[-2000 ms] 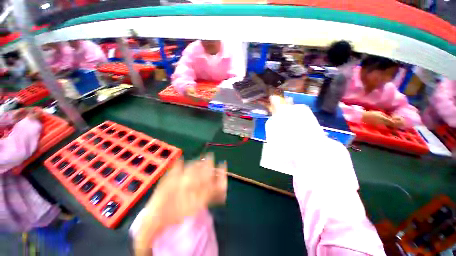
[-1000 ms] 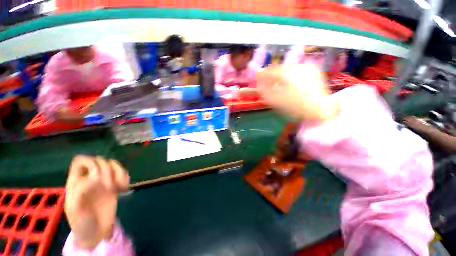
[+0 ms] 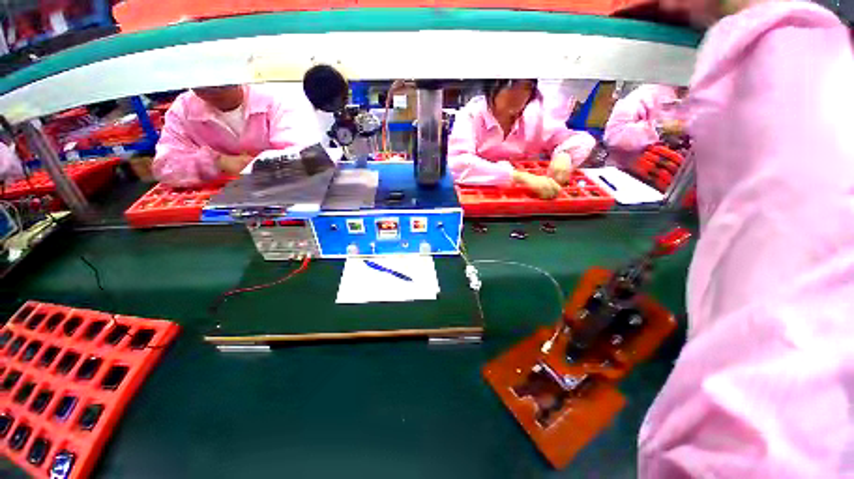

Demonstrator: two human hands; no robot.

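My right arm [image 3: 763,253] in a pink sleeve reaches up along the right side. My right hand [image 3: 698,11] is at the top edge beside the orange-red shelf edge [image 3: 393,7], blurred and mostly cut off; its grip cannot be seen. My left hand is out of the picture. The toggle-clamp test fixture [image 3: 581,348] stands on its orange-brown base at the right, its red-tipped lever raised. The component tray [image 3: 122,391] at the lower left holds several dark watch units in its pockets.
The blue control box [image 3: 386,233] and grey DC power supply [image 3: 284,239] stand at centre back. A pen [image 3: 388,270] lies on the record sheet [image 3: 351,291] on the work board [image 3: 281,318]. People in pink work at orange-red trays [image 3: 524,201] beyond.
The view has turned right, then steadied. My left hand has left the picture. My right hand has moved up from the middle to the top edge. The fixture now shows fully.
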